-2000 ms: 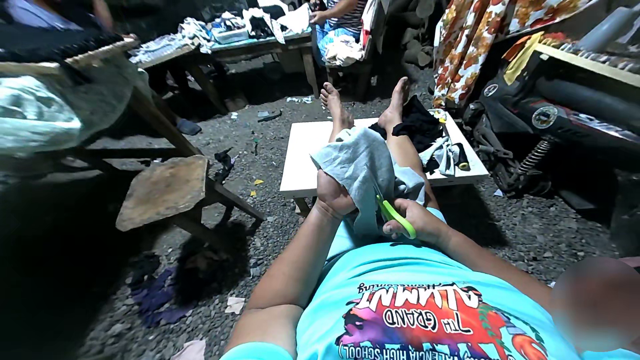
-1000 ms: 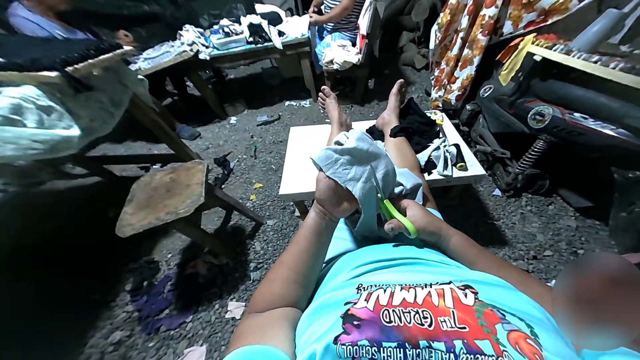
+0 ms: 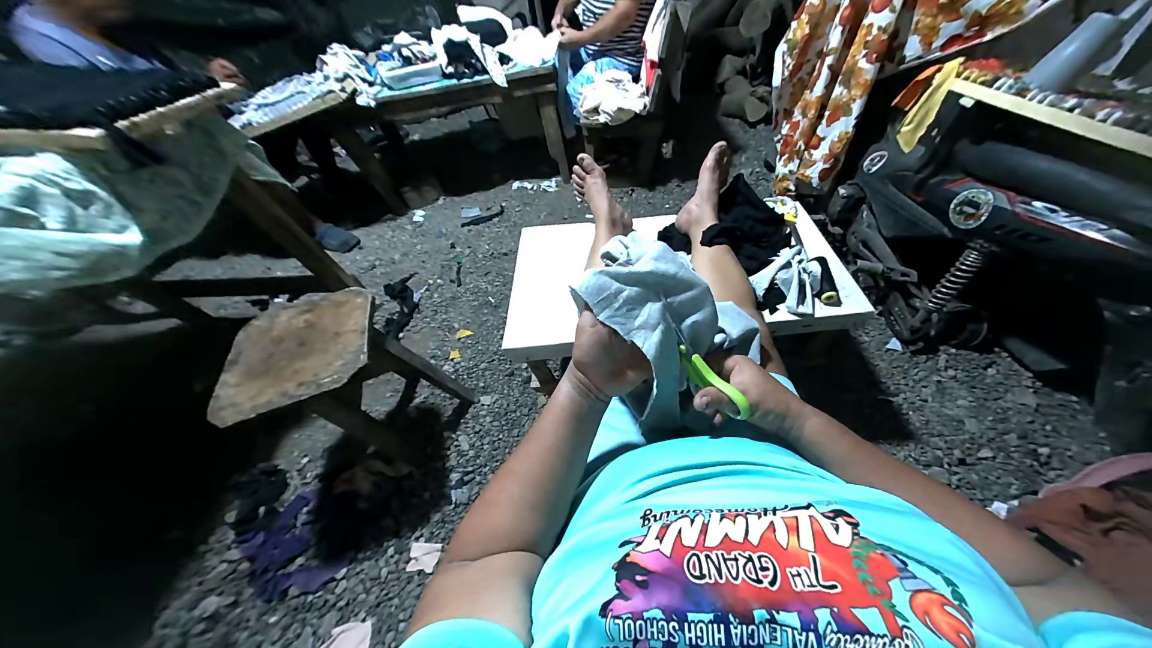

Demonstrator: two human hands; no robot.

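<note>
A light grey cloth (image 3: 652, 292) hangs bunched over my lap. My left hand (image 3: 609, 355) holds it from the left side, with the fingers partly hidden under the fabric. In my right hand (image 3: 756, 391) is a pair of scissors with lime-green handles (image 3: 717, 382); the blades lie against the cloth and are mostly covered by its folds. My bare legs stretch over a low white table (image 3: 549, 279). Black cloth (image 3: 747, 225) and a smaller grey and black bundle of cloth (image 3: 794, 279) lie on it, right of my legs.
At left stands a wooden stool (image 3: 292, 355) beside a wooden frame. A workbench (image 3: 468, 94) piled with cloth is at the back, with a person in a striped shirt (image 3: 614, 22) behind. A motorcycle (image 3: 1008, 211) is parked at right. Cloth scraps (image 3: 288, 540) lie on the gravel.
</note>
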